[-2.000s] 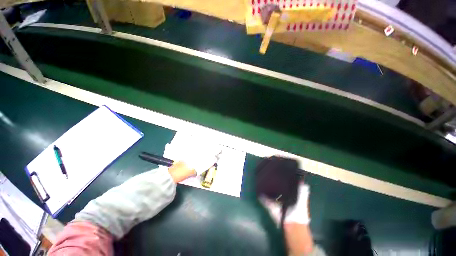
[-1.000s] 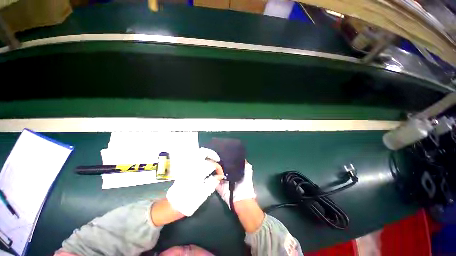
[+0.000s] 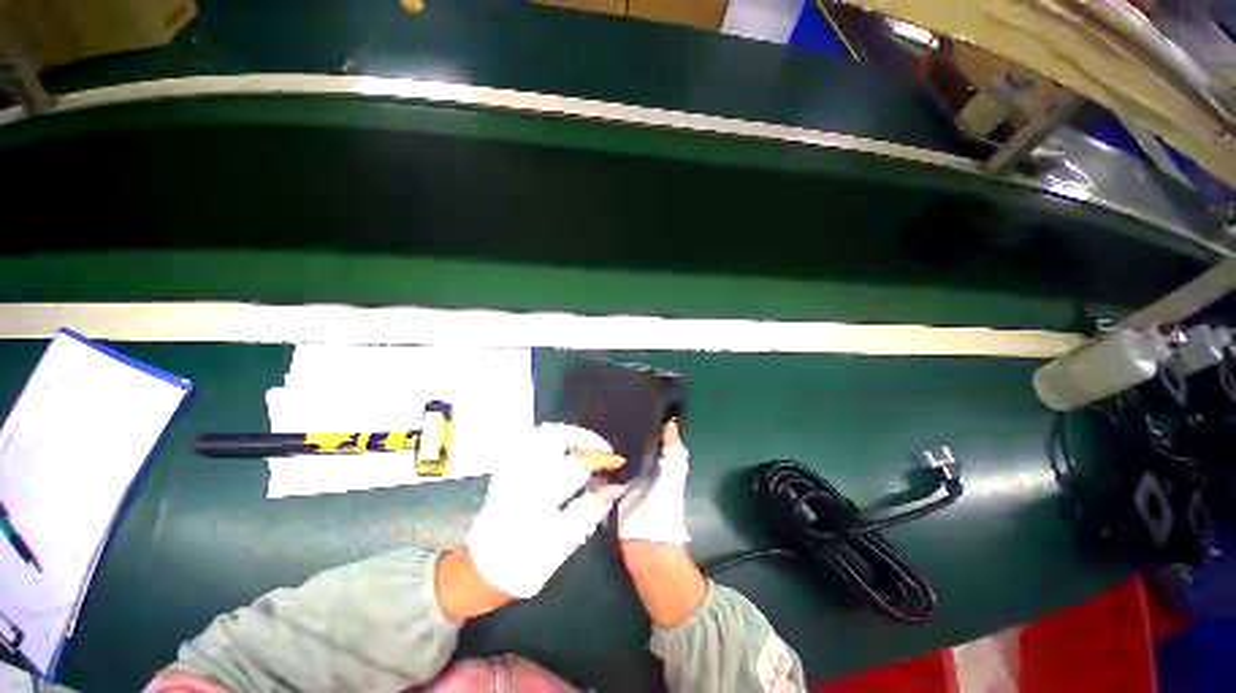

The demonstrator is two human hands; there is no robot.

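Observation:
A black socket block [image 3: 617, 410] is held over the green bench in front of me. My left hand [image 3: 544, 508], in a white glove with bare fingertips, has its fingers on the near left part of the block. My right hand [image 3: 657, 496], also gloved, grips the block's right side. The coiled black power cord [image 3: 847, 542] lies on the bench to the right, its plug [image 3: 939, 468] at the far end with metal pins showing. Part of the cord between the coil and the block is hidden by my right arm.
A hammer [image 3: 325, 443] with a yellow-black shaft lies on white paper [image 3: 393, 372] at left. A clipboard [image 3: 84, 474] with a pen [image 3: 19, 542] is farther left. Black units [image 3: 1152, 494] and a pale cylinder [image 3: 1101, 371] are at right. A red bin [image 3: 1091, 636] sits below. The conveyor [image 3: 542, 203] runs beyond a pale rail.
The view was farther left two seconds ago. Since then my left hand has left the hammer and joined my right at the block. In the last second, the block and fingers have shifted slightly.

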